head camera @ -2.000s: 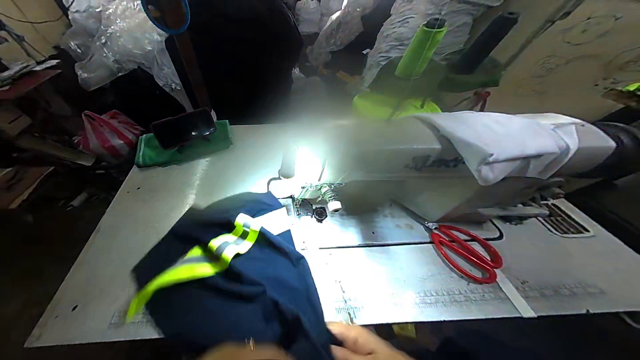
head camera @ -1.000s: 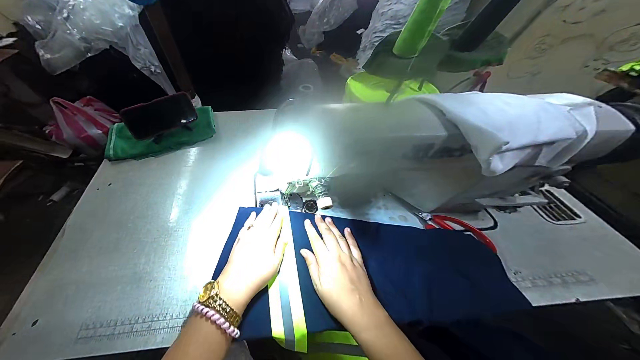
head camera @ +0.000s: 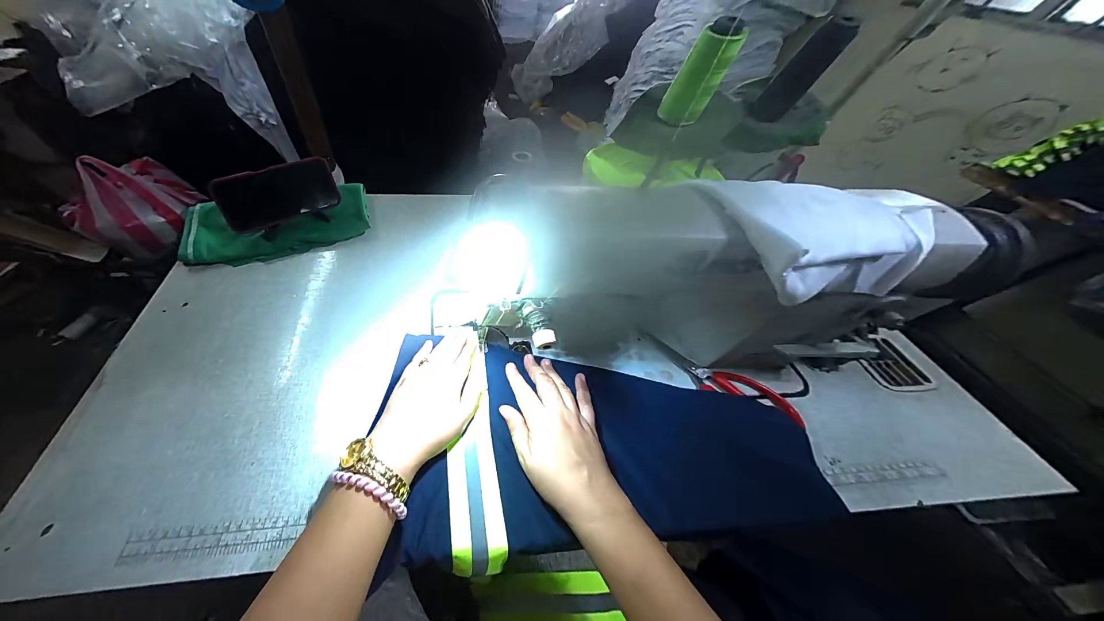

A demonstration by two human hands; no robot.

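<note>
Navy fabric (head camera: 690, 448) lies flat over the front of the sewing machine's table, with a yellow-and-silver reflective strip (head camera: 473, 509) running across it toward the needle area. My left hand (head camera: 435, 397) presses flat on the fabric and the strip's left side, its fingertips close to the presser foot (head camera: 481, 332). My right hand (head camera: 556, 431) rests flat, fingers somewhat apart, on the fabric just right of the strip. The industrial sewing machine (head camera: 604, 241) stands behind both hands, its lamp glaring over the needle, which cannot be made out.
Red-handled scissors (head camera: 759, 392) lie partly under the fabric's back edge. A white cloth (head camera: 828, 224) drapes over the machine arm. At the back left, a phone (head camera: 276, 194) rests on a folded green cloth (head camera: 345, 226). A green thread cone (head camera: 703, 73) stands behind the machine.
The fabric, bunched at the left two seconds ago, is spread out to the right and covers part of the scissors. Both hands have come up onto it near the needle area.
</note>
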